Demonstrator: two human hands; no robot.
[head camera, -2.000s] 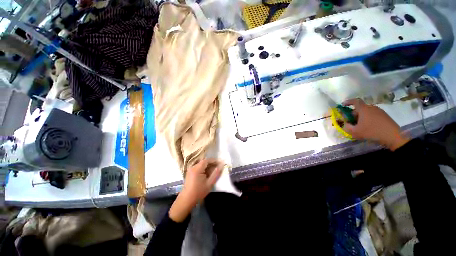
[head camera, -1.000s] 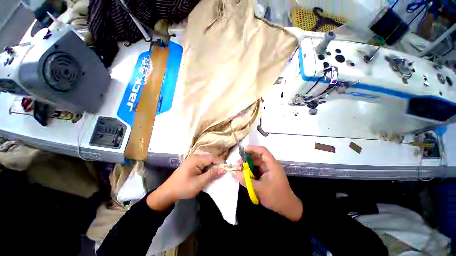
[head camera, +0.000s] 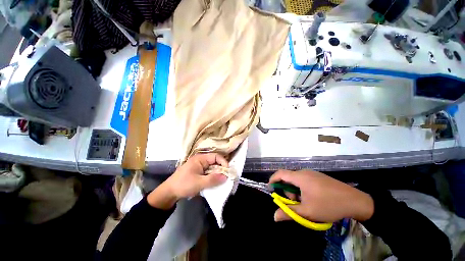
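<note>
A beige garment (head camera: 224, 66) lies over the machine table, its gathered lower end at the front edge. Its white lining (head camera: 218, 200) hangs below the edge in a point. My left hand (head camera: 196, 176) pinches the garment's edge between thumb and fingers. My right hand (head camera: 318, 196) holds the scissors (head camera: 298, 214), with green and yellow handle loops. The silver blades point left and their tips reach the fabric edge beside my left fingertips. I cannot tell whether the blades are apart.
The white sewing machine (head camera: 377, 76) stands right of the garment. Two small brown tabs (head camera: 329, 138) lie on the table front. A brown strip (head camera: 138, 112) runs over a blue sticker at left, beside a grey machine end (head camera: 53, 89). Dark striped fabric (head camera: 112, 23) is heaped behind.
My right hand has moved right and the scissors have turned from steep to nearly level, blades pointing left. My left hand keeps its pinch. The whole view has shifted slightly.
</note>
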